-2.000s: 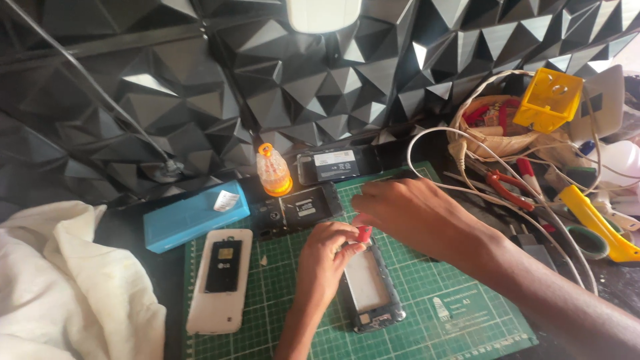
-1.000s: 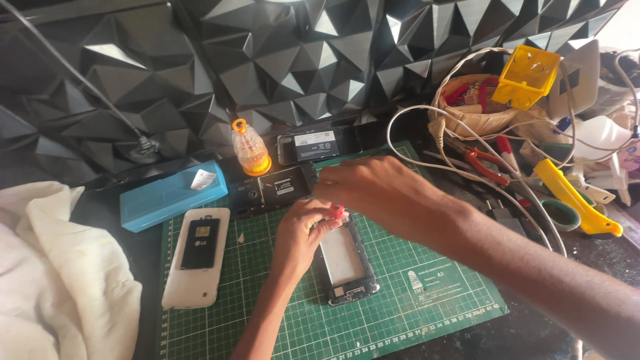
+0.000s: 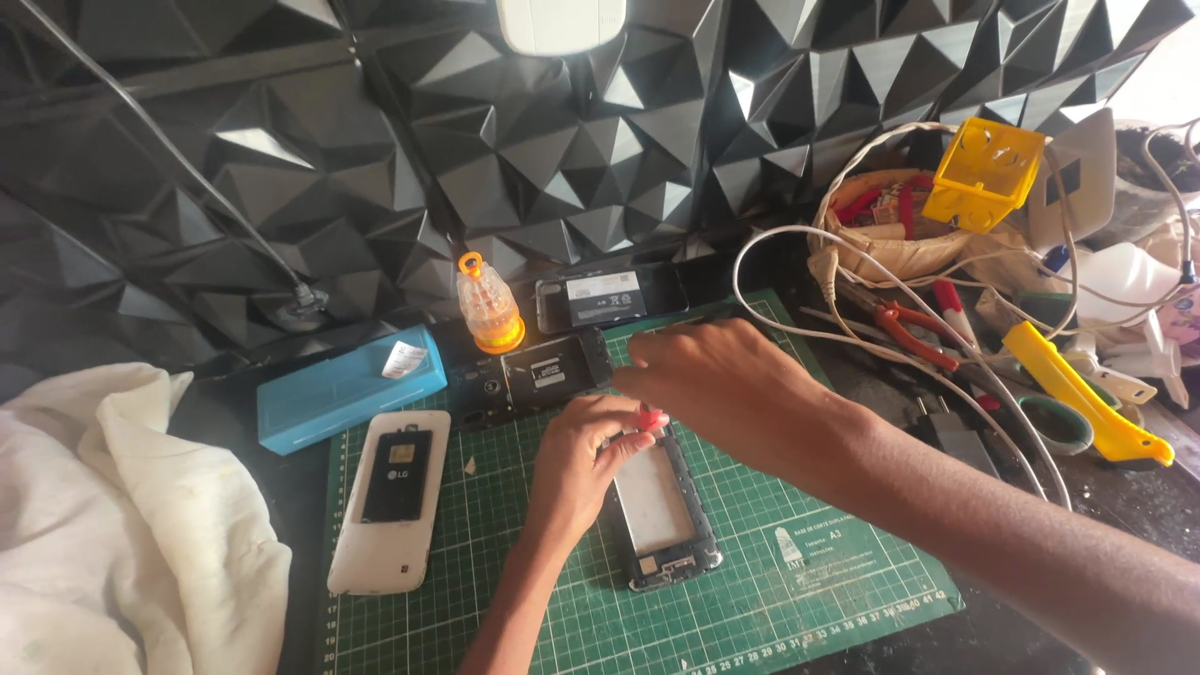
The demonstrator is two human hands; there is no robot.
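Observation:
My left hand (image 3: 595,445) pinches a small red item (image 3: 651,419) between thumb and fingers, over the upper end of an opened phone frame (image 3: 656,506). Just above and to the right is my right hand (image 3: 698,366), fingers curled and pointing down-left; its fingertips are hidden, so whether it grips anything does not show. The phone frame lies on a green cutting mat (image 3: 497,581). At the mat's left, a white phone back cover (image 3: 380,553) carries a black LG battery (image 3: 397,476). Behind my hands lies a black phone part (image 3: 544,375).
A clear-and-orange bit holder (image 3: 489,305), a blue box (image 3: 347,389) and a phone with a battery (image 3: 605,298) stand or lie behind. White cloth (image 3: 131,525) is at left. Right: a basket (image 3: 900,248), a yellow electrical box (image 3: 989,173), red-handled pliers (image 3: 919,333), a yellow-handled tool (image 3: 1078,394), looping cables (image 3: 881,253).

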